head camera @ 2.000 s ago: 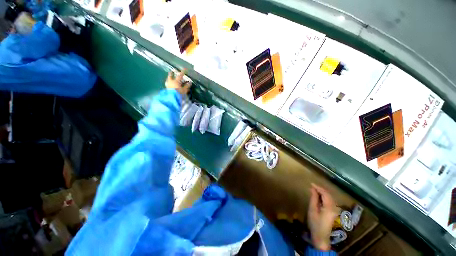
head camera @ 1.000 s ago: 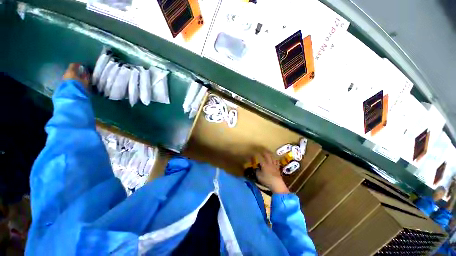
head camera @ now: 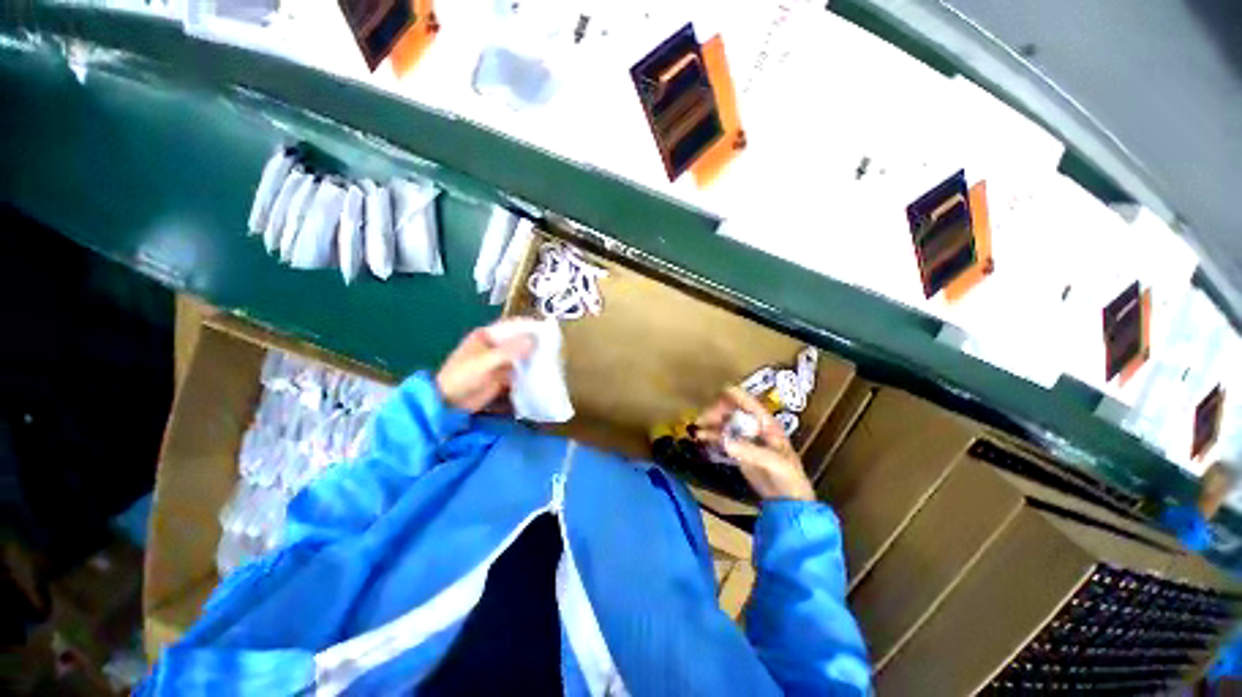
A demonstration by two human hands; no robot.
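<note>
My left hand [head camera: 477,368] holds a white pouch [head camera: 542,375] over the left end of the shallow brown working carton [head camera: 640,341]. My right hand [head camera: 752,443] is over the right part of that carton, fingers closed around a small whitish item, blurred. White coils [head camera: 565,281] lie at the carton's left end. More white coils [head camera: 790,388] and yellow-black plugs [head camera: 677,439] lie around my right hand. A row of white pouches [head camera: 320,225] lies on the green bench, and a few more [head camera: 501,253] lie beside the carton's left edge.
Open box bases and lids with printed phone pictures [head camera: 688,102] line the belt beyond the bench. A large carton of pouches [head camera: 293,436] stands at lower left. Brown cartons [head camera: 940,517] and a dense partition tray [head camera: 1124,633] stand at right. Part of a person in blue shows at far right.
My left hand has come from the left end of the pouch row to the working carton with a pouch. My right hand has lifted slightly from the plugs. The boxes have shifted left in view.
</note>
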